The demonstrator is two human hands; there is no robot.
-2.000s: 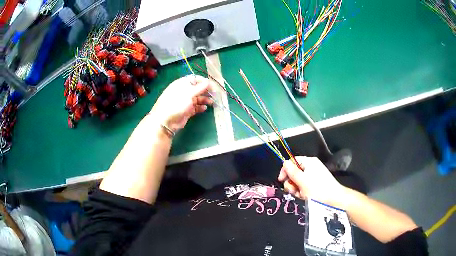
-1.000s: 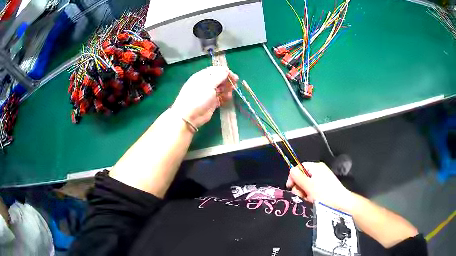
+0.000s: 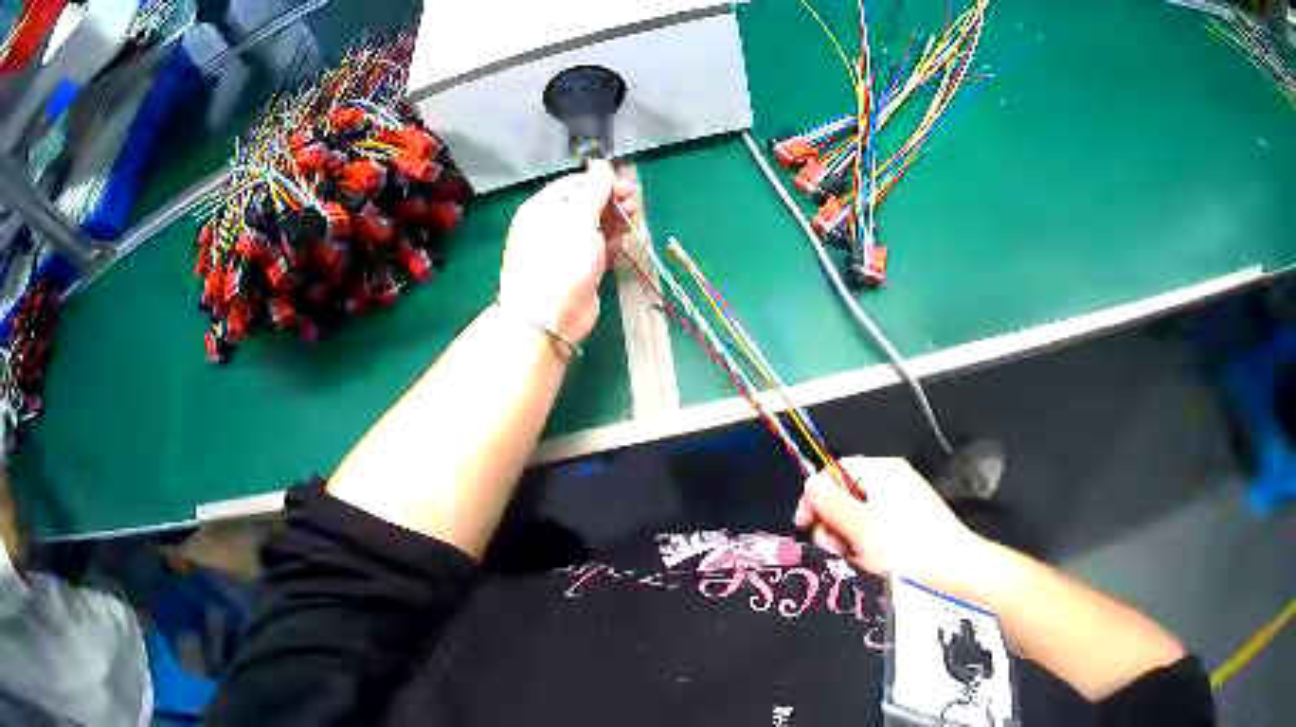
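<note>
My left hand (image 3: 564, 244) is closed on the far ends of some wires, right below the round black opening (image 3: 584, 94) of the white-grey machine (image 3: 661, 88). My fingertips are at the metallic piece under the opening; whether they touch it is unclear. My right hand (image 3: 878, 514) is closed around the near end of the bunch of coloured wires (image 3: 728, 358), off the bench edge. Some wires run taut between my hands; others end free beside them. Any connector in my right hand is hidden.
A dense heap of red-black connectors (image 3: 330, 220) lies left of the machine. A smaller wire harness batch (image 3: 853, 206) lies right of it. A grey cable (image 3: 839, 288) runs over the bench edge. A pale strip (image 3: 647, 348) lies below the machine. Part of a person's white clothing (image 3: 78, 646) shows lower left.
Compared with two seconds ago, my left hand has moved up and right to the machine opening with the wire ends. My right hand stays nearly in place, still holding the bunch.
</note>
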